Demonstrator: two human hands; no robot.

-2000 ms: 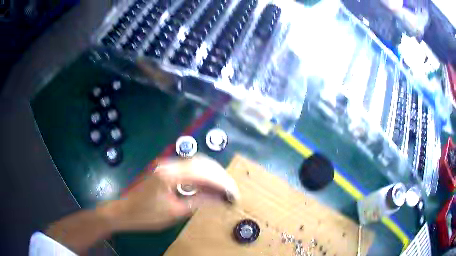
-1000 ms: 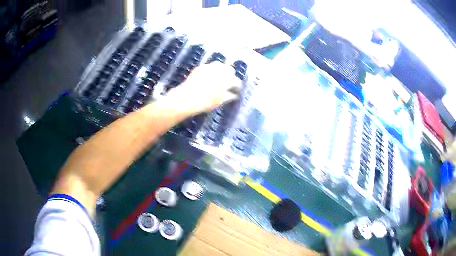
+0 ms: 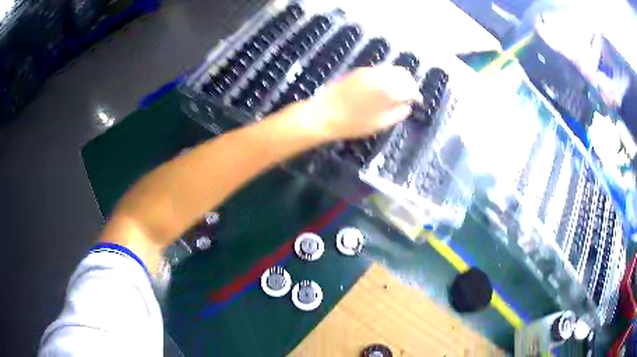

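Note:
My left hand [image 3: 374,103] reaches from the lower left over the near clear plastic blister tray [image 3: 391,185], which holds rows of black drivers [image 3: 318,61]. The fingertips are at a row on the tray's right part, beside a black driver; glare and blur hide whether they grip it. My right hand is not in view. A driver [image 3: 377,351] with a black rim lies on the cardboard sheet [image 3: 391,307], cut off by the bottom edge. White-ringed drivers [image 3: 308,246] lie left of the cardboard.
A round black pad [image 3: 471,289] lies right of the cardboard, on the yellow tape line. A white bottle [image 3: 541,336] stands at lower right. Another blister tray [image 3: 559,202] lies to the right. Loose drivers [image 3: 203,242] show under my forearm. Red bins [image 3: 624,342] are at the right edge.
My left hand moved from the white-ringed drivers up to the blister tray and remains over its right part. The camera view has shifted. The black-rimmed driver shows again at the bottom edge.

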